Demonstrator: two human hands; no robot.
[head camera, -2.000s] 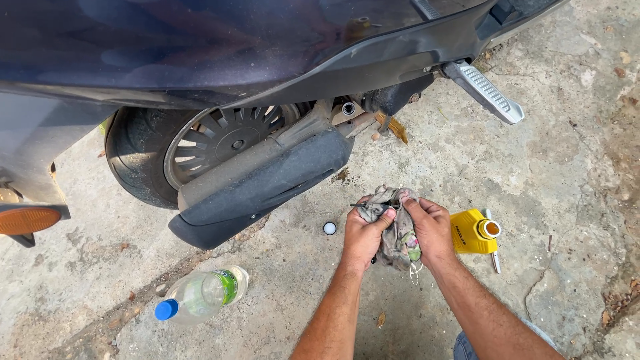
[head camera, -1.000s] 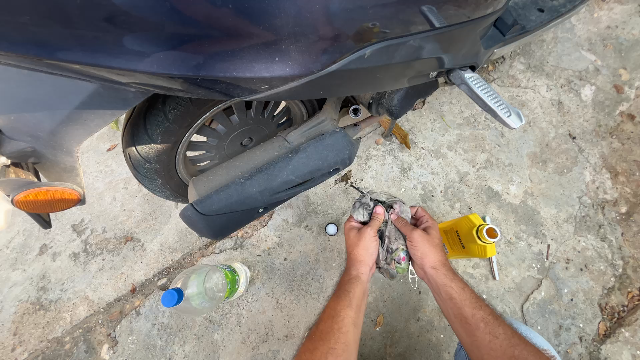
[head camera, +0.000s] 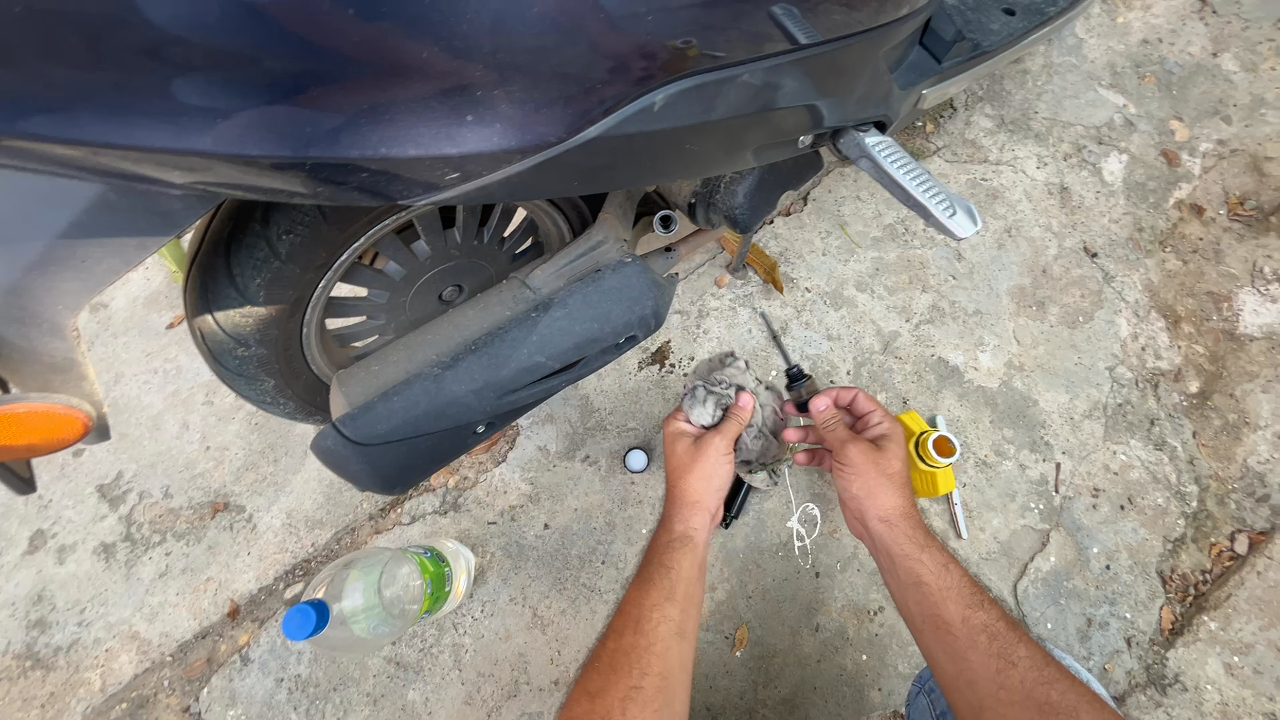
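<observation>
A crumpled grey rag (head camera: 728, 400) is bunched in my left hand (head camera: 703, 455), thumb on top. Between the thumb and fingers of my right hand (head camera: 850, 440) is an oil dipstick (head camera: 795, 375) with a black threaded cap; its thin metal rod points up and away. Just right of this hand stands an uncapped yellow oil bottle (head camera: 930, 460), with a metal tool (head camera: 958, 505) partly behind it. Beneath the rag lies a black object (head camera: 736, 502), mostly hidden. A white string (head camera: 802, 525) hangs or lies below the rag.
A scooter fills the upper left, with its rear wheel (head camera: 450, 290), exhaust muffler (head camera: 490, 375), silver footrest (head camera: 908, 182) and a round opening (head camera: 665, 222) near the engine. On the concrete are a small round cap (head camera: 636, 460) and a clear plastic bottle with a blue cap (head camera: 385, 595).
My hands have moved apart. The dipstick, not plainly visible between them before, now shows in my right hand, while the rag is in my left.
</observation>
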